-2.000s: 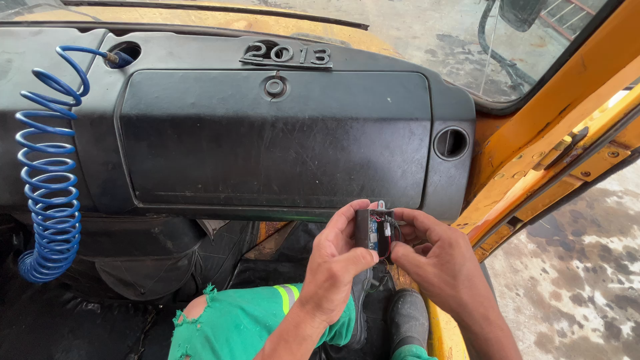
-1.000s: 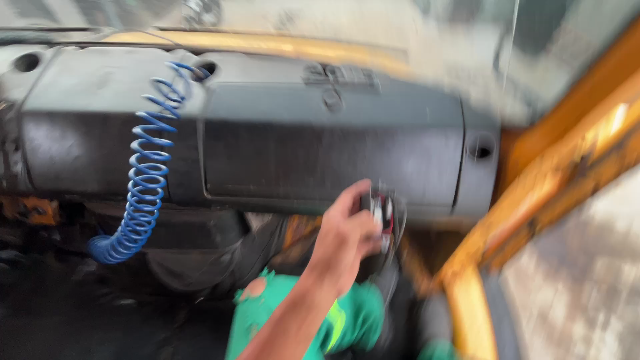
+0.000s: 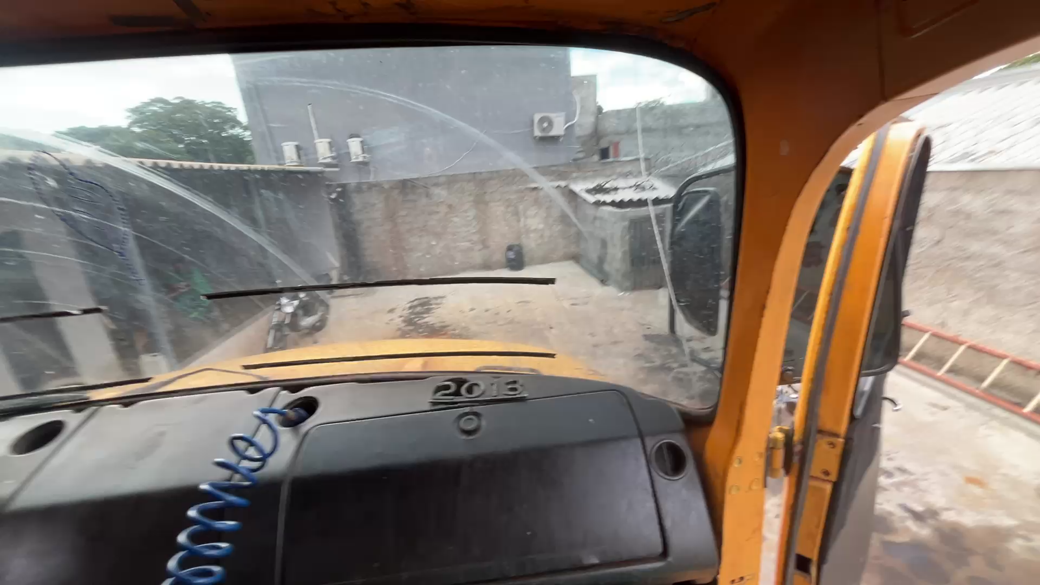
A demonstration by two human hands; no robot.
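Observation:
Neither my left hand nor my right hand shows in the head view at this moment, so what they hold is hidden. A black glovebox lid (image 3: 475, 496) with a round lock fills the lower middle of the dashboard. To its left a blue coiled air hose (image 3: 213, 520) hangs from a round vent opening (image 3: 301, 409). Raised number trim (image 3: 478, 390) is fixed on the dash top above the lid.
The windshield (image 3: 455, 219) spans the view above the dashboard, with a wiper blade (image 3: 378, 286) outside it. A yellow door (image 3: 837, 325) stands open at the right, near a side mirror (image 3: 697, 260). A ladder (image 3: 975, 361) and a motorcycle (image 3: 296, 317) are outside.
The view has swung up to the windshield. Both hands, earlier around a small dark device with wires, are out of view; one second ago one hand was seen at it.

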